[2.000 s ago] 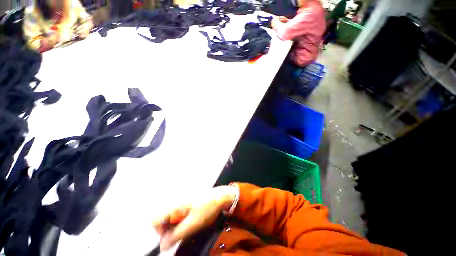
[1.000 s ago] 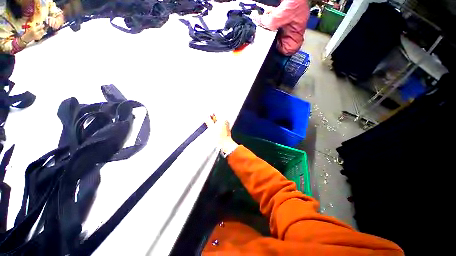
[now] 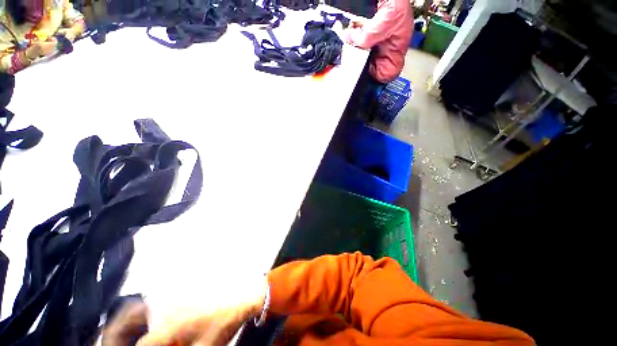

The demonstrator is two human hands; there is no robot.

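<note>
Dark navy fabric strips (image 3: 125,199) lie in a loose looped heap on the left of the white table (image 3: 243,135). My right hand (image 3: 199,323), in an orange sleeve with a pale bracelet, reaches left along the bottom edge, low over the table. It is overexposed and its fingertips are blurred and partly cut off, so what it holds cannot be told. Blurred fingers (image 3: 126,323), seemingly of my left hand, show at the bottom edge beside the heap. A dark bit of strip lies against them; the grip is unclear.
A green crate (image 3: 408,240) and a blue bin (image 3: 399,162) stand beside the table's right edge. More strips (image 3: 304,54) lie at the far side, near a person in pink (image 3: 389,40). Another person's hands are at far left. Dark hanging cloth (image 3: 541,236) fills the right.
A second ago my right hand was farther up the table edge, at the end of a stretched strip. It has come back to the bottom edge, and the stretched strip no longer shows there.
</note>
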